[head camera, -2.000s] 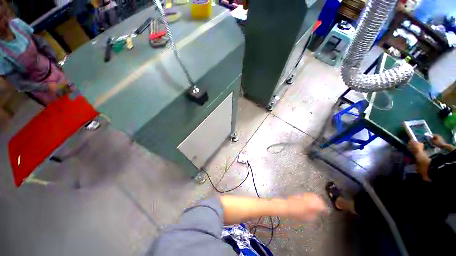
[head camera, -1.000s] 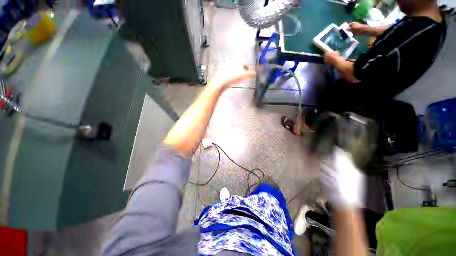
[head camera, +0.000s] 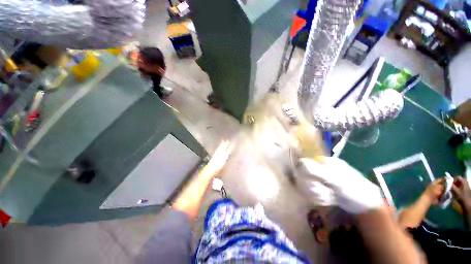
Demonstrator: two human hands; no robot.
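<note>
The green machine cabinet with a pale side panel stands at the left. My bare left hand reaches forward beside the panel's right edge, blurred, with fingers extended and nothing seen in it. My right hand, in a white glove, is right of centre. It appears closed on a blurred, yellowish, translucent coiled hose that spreads in front of it; the exact grip is blurred. A small white socket block with a black cable lies on the floor below my left hand.
A second green cabinet stands ahead. A silver flexible duct hangs over a green table at the right, where a person's hands work beside a white frame. Another person is behind the near cabinet.
The view has turned and shifted. My gloved hand, out of view at first, has come forward with the blurred hose. My left hand now reaches beside the near cabinet's panel.
</note>
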